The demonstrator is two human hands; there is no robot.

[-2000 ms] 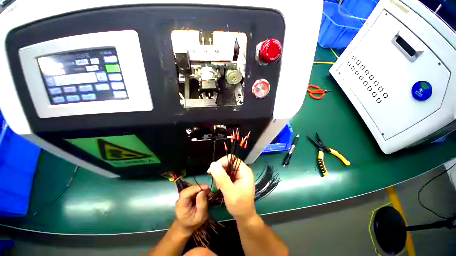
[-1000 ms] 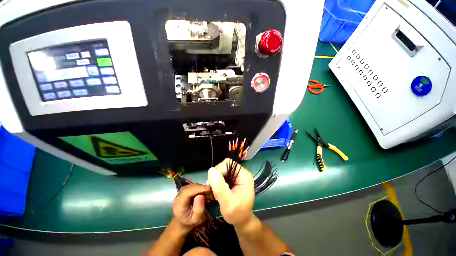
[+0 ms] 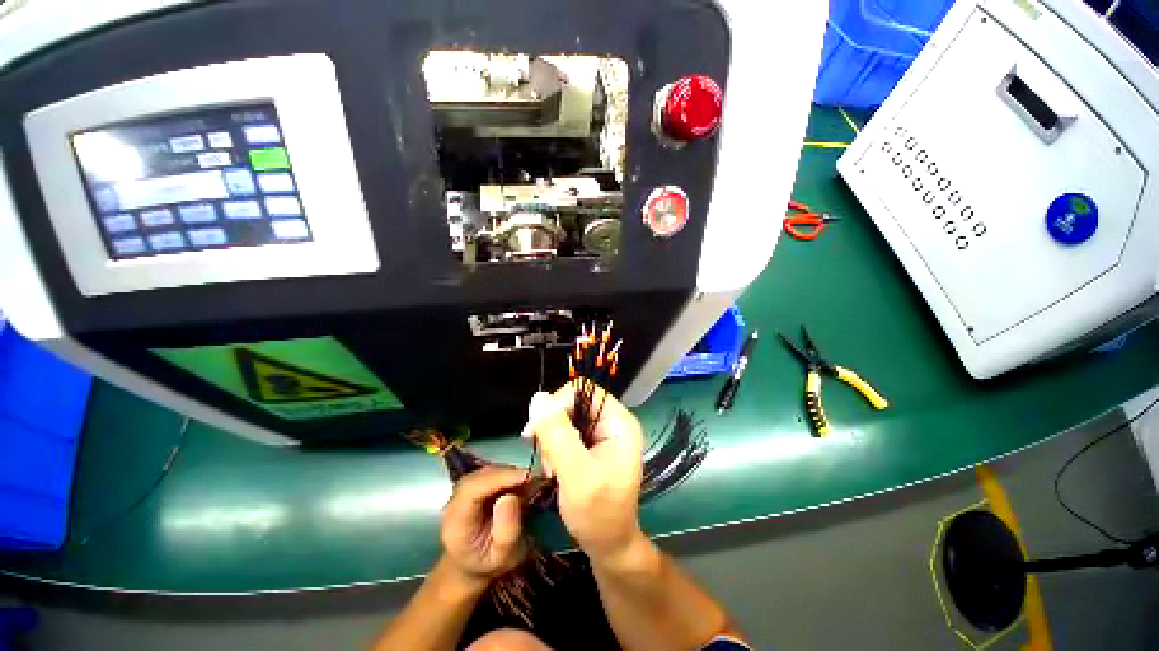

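Observation:
My right hand point(image 3: 595, 471) holds several black wires point(image 3: 587, 404) upright, with orange tips fanned above its fingers. A single dark wire point(image 3: 543, 366) runs from its thumb and fingertip up to the feed slot point(image 3: 524, 333) low on the machine's black front. Whether its end is inside is too small to tell. My left hand point(image 3: 487, 521) is closed on black wires just left of and below the right hand. The wire bundle shows yellow and orange ends point(image 3: 439, 443) beyond the left hand, dark ends point(image 3: 676, 455) right of the right hand, and reddish strands point(image 3: 519, 588) below.
The machine point(image 3: 394, 165) has a touch screen point(image 3: 191, 178), a window point(image 3: 528, 165) and a red stop button point(image 3: 690, 108). Pliers point(image 3: 816, 382), a pen point(image 3: 736, 371) and orange-handled snips point(image 3: 805, 223) lie on the green bench point(image 3: 775, 445). A white machine point(image 3: 1017, 191) stands right, blue bins point(image 3: 877, 51) behind.
Over two seconds the mechanism in the window changed position. Since the middle frame, my right hand has moved slightly up toward the slot with its wires; my left hand has barely moved.

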